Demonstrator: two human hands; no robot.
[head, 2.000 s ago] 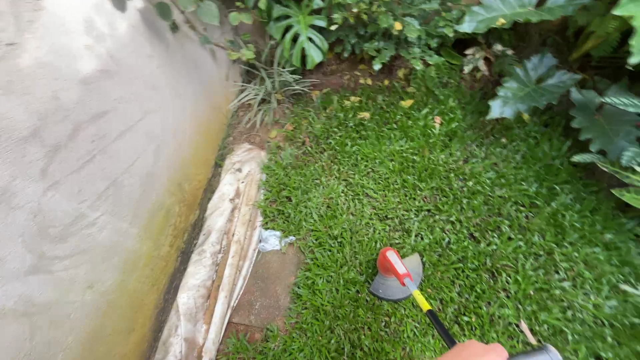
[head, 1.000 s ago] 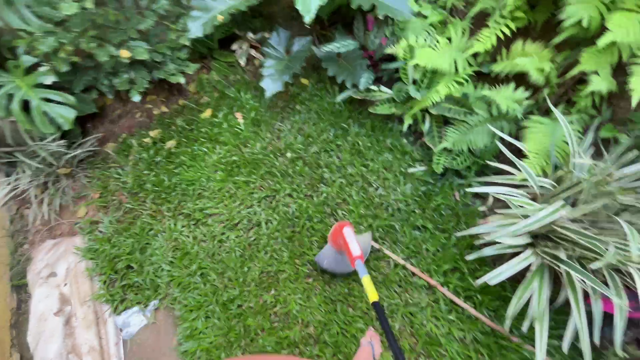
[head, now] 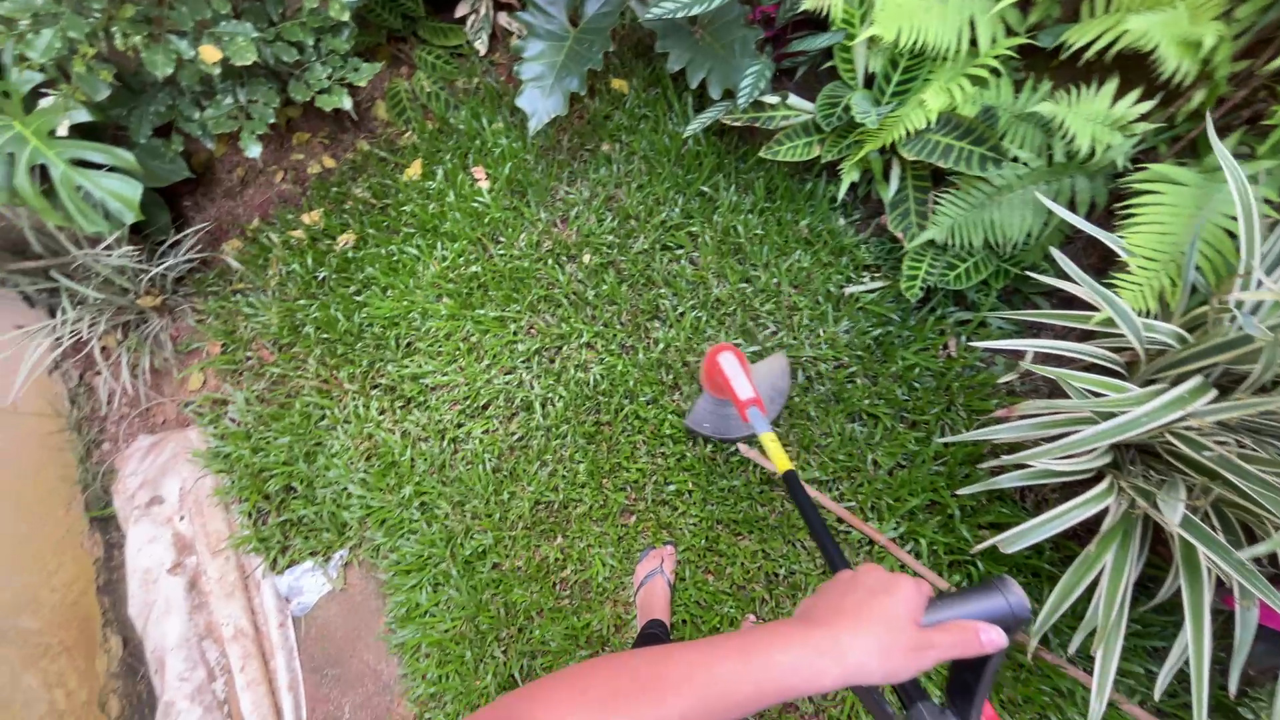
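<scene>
My left hand (head: 880,620) grips the black auxiliary handle (head: 975,605) of a string trimmer, its thumb lying over the bar. From there the black shaft (head: 815,520) runs up and left to a yellow band (head: 775,452) and a red and white trimmer head (head: 728,375) with a grey fan-shaped guard (head: 715,415). The head is low over the green grass (head: 520,400). A long thin brown stick or cord (head: 870,530) lies beside the shaft on the grass. My right hand is out of view.
A foot in a flip-flop (head: 655,580) stands on the grass. At left are a stained cloth (head: 180,570), a crumpled wrapper (head: 310,582), a paving slab (head: 345,650) and a wall (head: 40,540). Ferns (head: 1040,210) and a striped-leaf plant (head: 1130,430) border the right side.
The view has swung right, away from the wall. More of my left hand, its forearm and the trimmer's handle shows now. A sandalled foot has come into view.
</scene>
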